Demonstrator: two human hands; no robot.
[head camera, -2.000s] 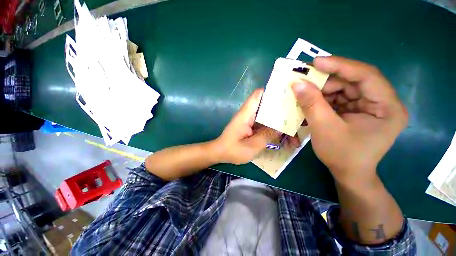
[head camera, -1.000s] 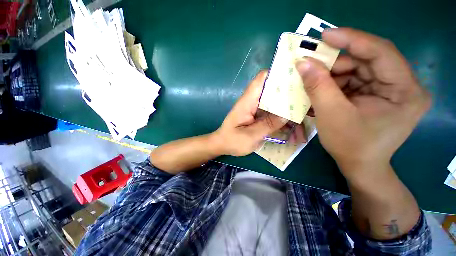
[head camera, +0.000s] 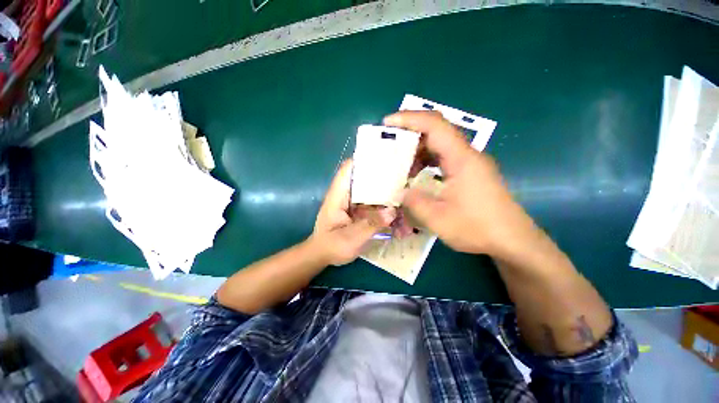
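Note:
A white rounded rectangular adhesive piece (head camera: 384, 167) with a small dark slot near its top end is held up in front of me, facing the camera. My left hand (head camera: 347, 224) grips it from the lower left. A thin bluish edge shows below it at my left fingers; whether it belongs to a device frame I cannot tell. My right hand (head camera: 457, 185) has its fingers at the upper right edge and its thumb near the lower right corner. An adhesive sheet (head camera: 478, 126) with dark openings lies under both hands, its lower cream part showing below them.
A jagged waste sheet pile (head camera: 158, 181) lies on the left with tan scraps (head camera: 200, 149) beside it. A stack of white sheets (head camera: 682, 189) is at the right. Thin frames (head camera: 102, 35) lie beyond the pale rail (head camera: 260, 49). A red stool (head camera: 126, 356) stands on the floor.
The view has shifted, showing more of the rail and the right stack. The piece now looks whiter and more upright, and my right thumb has moved from its face to its lower right edge.

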